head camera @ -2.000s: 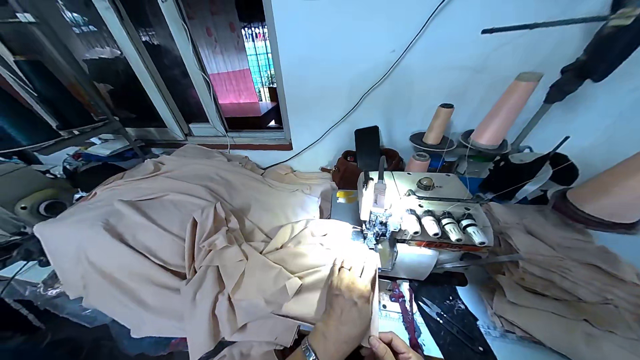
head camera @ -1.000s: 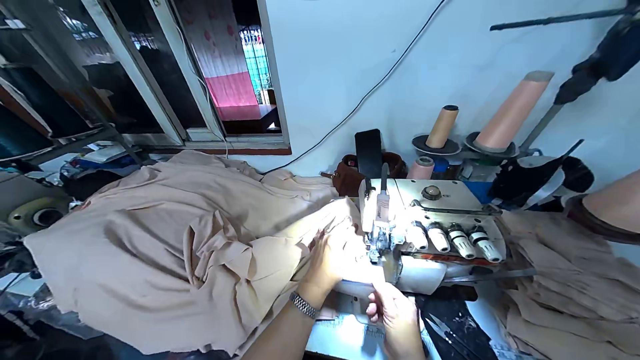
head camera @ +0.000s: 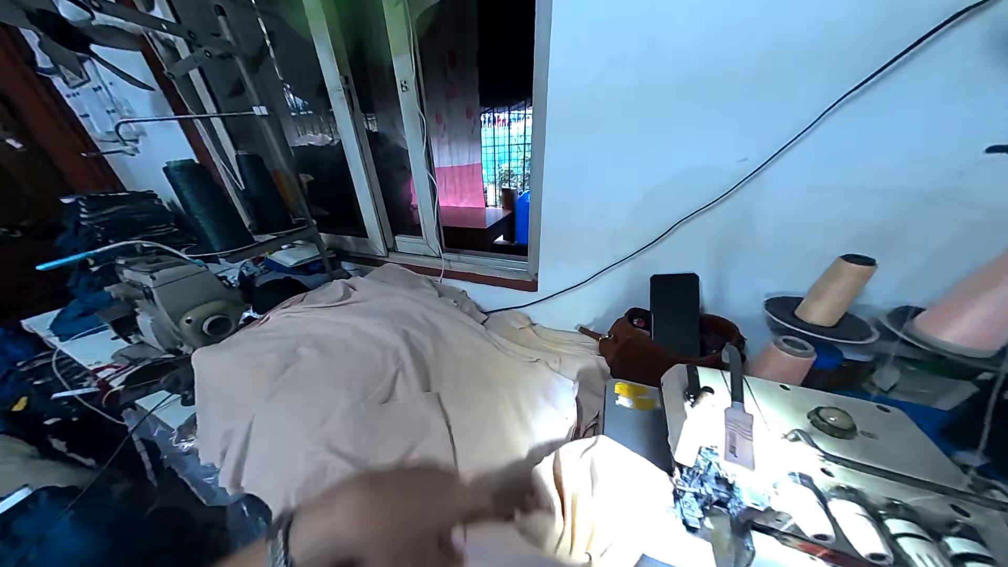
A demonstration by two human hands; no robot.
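My left hand [head camera: 394, 512], blurred and with a metal watch band at its wrist, is at the bottom centre. Its fingers point toward a bunched fold of beige fabric [head camera: 594, 496] beside the sewing machine's lit needle area [head camera: 705, 480]; whether they grip it I cannot tell. A large heap of the same beige fabric [head camera: 339, 394] spreads to the left, behind the hand. The overlock-type sewing machine [head camera: 890, 449], with several white tension dials along its front, stands at the right. My right hand is out of view.
Behind the machine are a brown bag [head camera: 642, 354], a dark upright phone-like slab [head camera: 675, 315] and thread cones [head camera: 836, 291]. Another sewing machine [head camera: 185, 303] stands left of the heap, near dark thread cones [head camera: 206, 206]. A cable [head camera: 724, 195] runs down the wall.
My left hand has moved away from the needle area to the left. My right hand, at the machine one second ago, has gone out of view. The view has turned left.
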